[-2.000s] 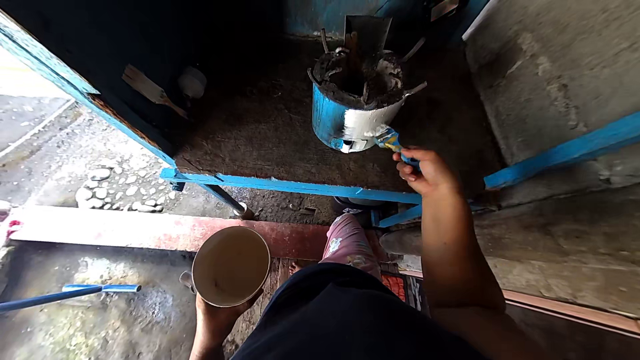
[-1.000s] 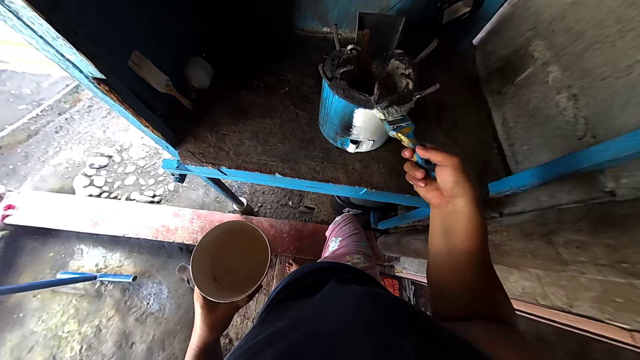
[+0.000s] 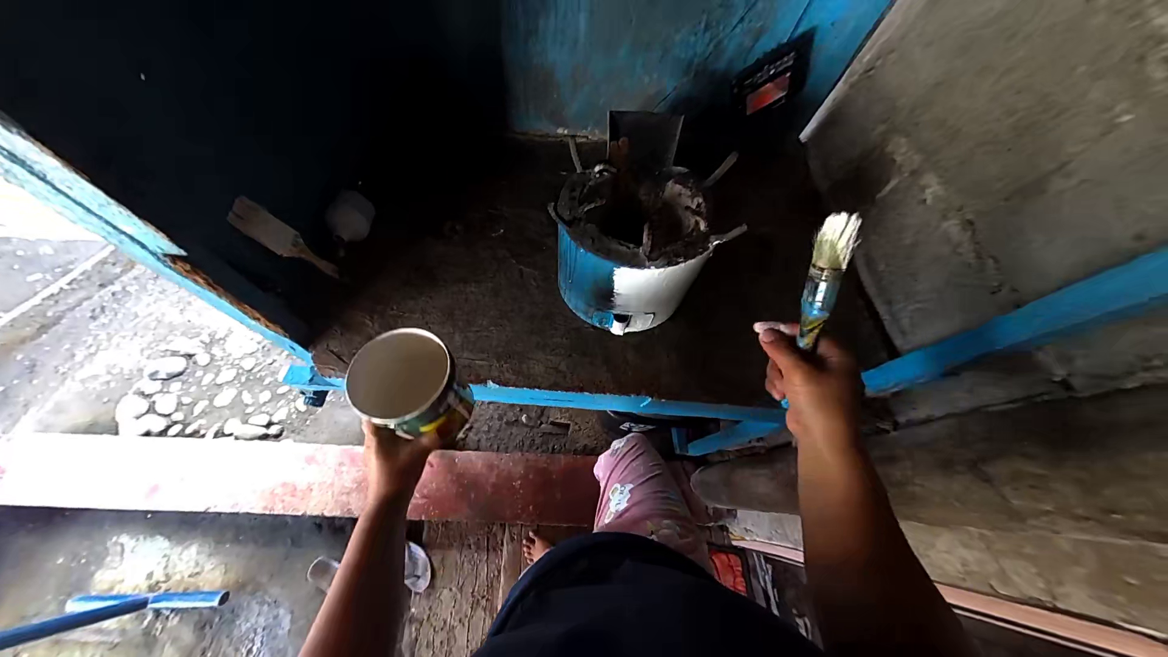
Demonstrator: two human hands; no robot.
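Observation:
My left hand (image 3: 399, 453) grips a paint can (image 3: 401, 376) from below, tilted so that its pale inside shows. My right hand (image 3: 815, 379) holds a paintbrush (image 3: 824, 278) upright, its bristles coated in whitish paint, apart from the stove. Between the hands, farther back, a round charcoal stove (image 3: 630, 246) stands on a dark wooden shelf (image 3: 474, 319). Its side is blue at the left and fresh white at the right, with a small opening low in front. Metal prongs stick out around its sooty rim. A flat metal plate (image 3: 646, 137) stands behind it.
A wooden spatula (image 3: 272, 230) and a pale round object (image 3: 349, 216) are at the shelf's left. A blue rail (image 3: 1022, 319) runs along the concrete wall (image 3: 1004, 164) at the right. Below lie a red-and-white ledge (image 3: 511, 484), stones (image 3: 182, 401) and a blue pipe (image 3: 146, 602).
The paintbrush has come away from the stove's white side, and my right hand now holds it upright to the right. My left hand has raised the paint can towards the shelf's front edge.

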